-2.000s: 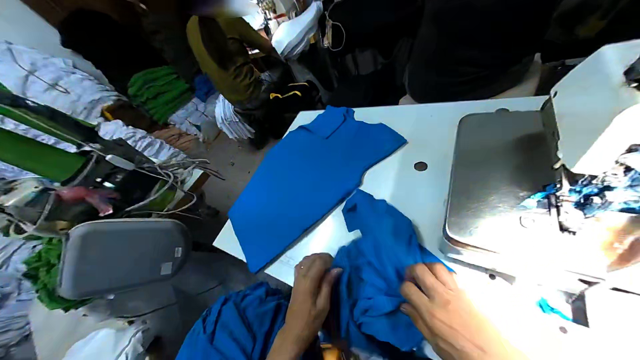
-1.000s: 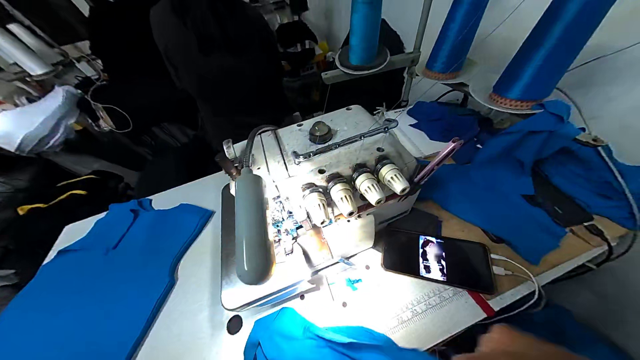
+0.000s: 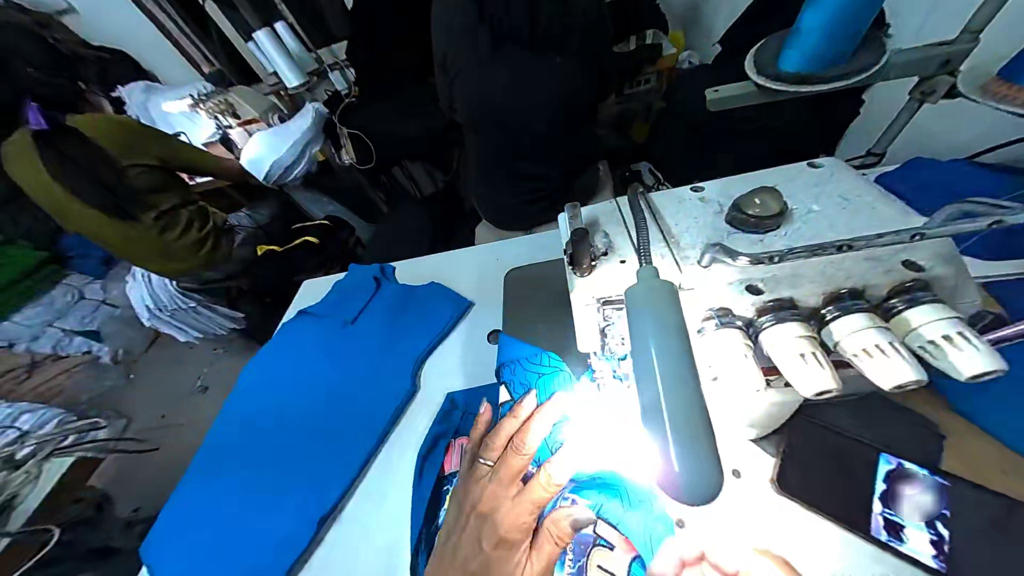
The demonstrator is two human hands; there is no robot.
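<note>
My left hand (image 3: pixel 512 480), with a ring on one finger, lies palm down on a blue printed fabric piece (image 3: pixel 536 372) beside the needle area of an overlock sewing machine (image 3: pixel 800 216). At the bottom edge my right hand (image 3: pixel 712 560) is partly out of view and washed out by the lamp's glare; it is near the lower edge of the fabric, and its grip is unclear. A grey work lamp (image 3: pixel 676 392) lights the needle area. To the left a plain blue cut garment piece (image 3: pixel 304 408) lies flat on the white table.
A smartphone (image 3: pixel 896 496) lies on the table at the right. Thread tension knobs (image 3: pixel 800 344) line the machine's front. A blue thread cone (image 3: pixel 828 36) stands upper right. One person (image 3: pixel 152 192) sits at another machine on the left; a person in dark clothes (image 3: pixel 524 112) is beyond the table.
My left hand, out of view one second ago, now rests on printed fabric by the machine's needle area. The view has swung left since then.
</note>
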